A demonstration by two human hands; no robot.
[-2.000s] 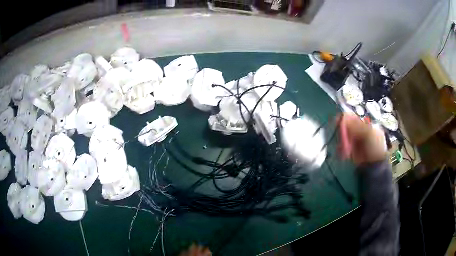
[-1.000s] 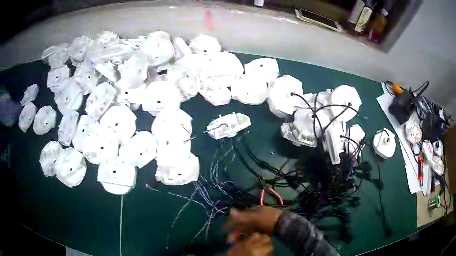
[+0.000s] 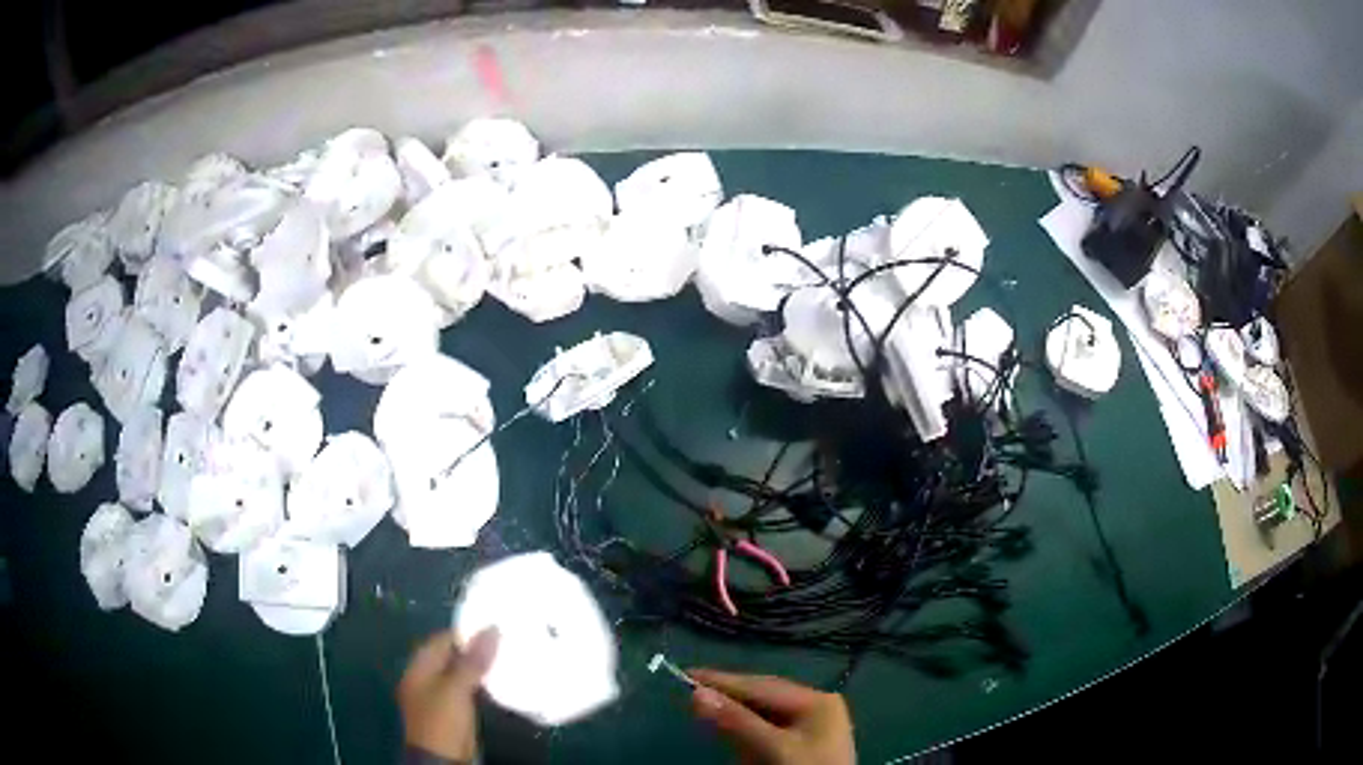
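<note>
My left hand (image 3: 443,691) is low in the view and grips a white octagonal housing (image 3: 538,640) by its left edge; the housing is slightly blurred, with a small dark centre hole. My right hand (image 3: 777,720), to its right, pinches a thin lead with a small whitish plug (image 3: 659,665) at its tip. The plug is apart from the housing. Pliers with red-pink handles (image 3: 743,568) lie on the black cable bundle (image 3: 882,575) above my right hand.
Many white housings (image 3: 236,493) cover the left of the green table (image 3: 673,448). An upturned housing (image 3: 589,375) lies in the middle. Housings with black cables (image 3: 939,250) are piled behind the bundle. A black adapter (image 3: 1124,232) and an orange-red handled tool (image 3: 1212,416) lie at right.
A cabled housing and the pliers now lie on the table. My hands, together a second ago, are apart; my left hand has taken a housing from the front left stack and my right hand holds a plug lead.
</note>
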